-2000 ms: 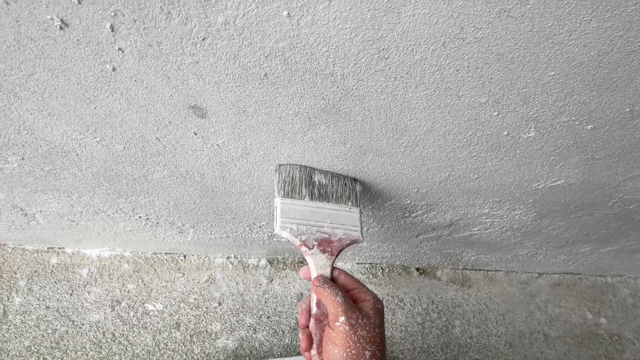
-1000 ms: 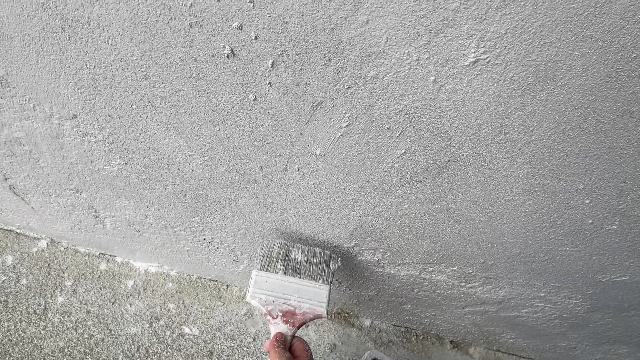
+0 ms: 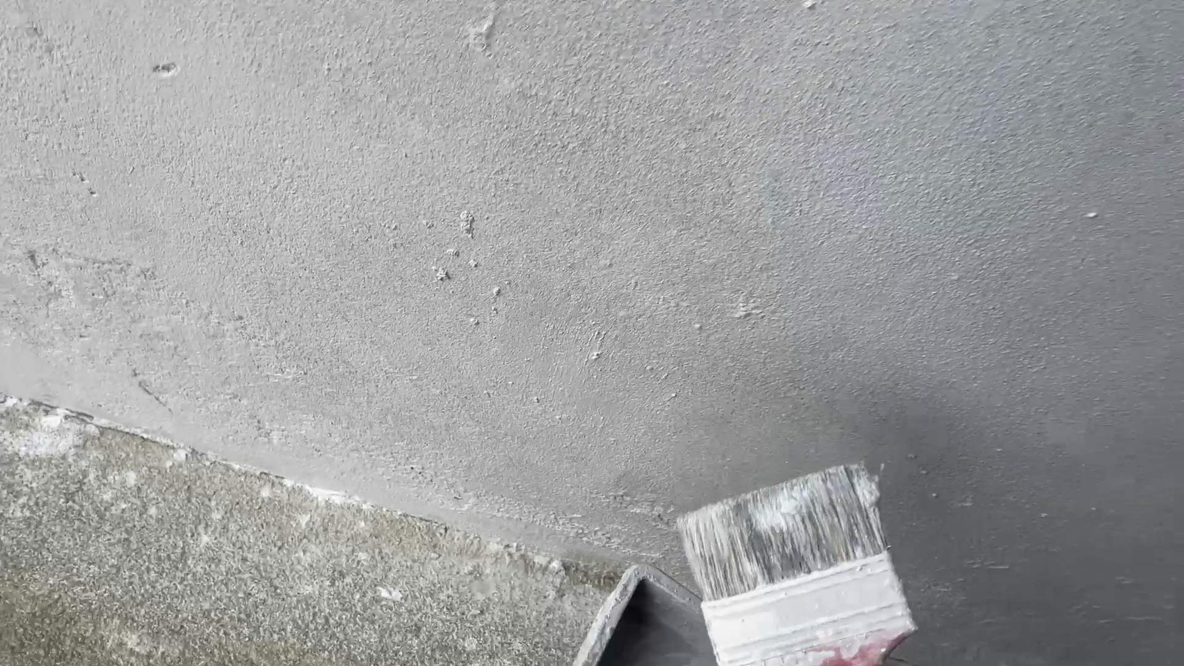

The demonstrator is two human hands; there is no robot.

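A flat paintbrush (image 3: 800,573) with grey-white, paint-loaded bristles and a paint-covered ferrule tilts at the lower right. Its handle shows only as a bit of red at the bottom edge, and the hand on it is out of the frame. Just left of the brush, partly behind it, is the corner of a dark paint tray or similar container (image 3: 638,615) with a pale rim. A rough painted wall (image 3: 555,231) fills most of the view. Neither my left hand nor my right hand can be seen.
A speckled, rough concrete surface (image 3: 231,555) with white paint spots runs along the lower left, meeting the wall at a slanting edge. Small lumps stand out on the wall, and shadow darkens its lower right.
The hand seen on the brush handle earlier is out of view. The brush has moved right and tilts the other way, beside the container's corner. The view has shifted and turned.
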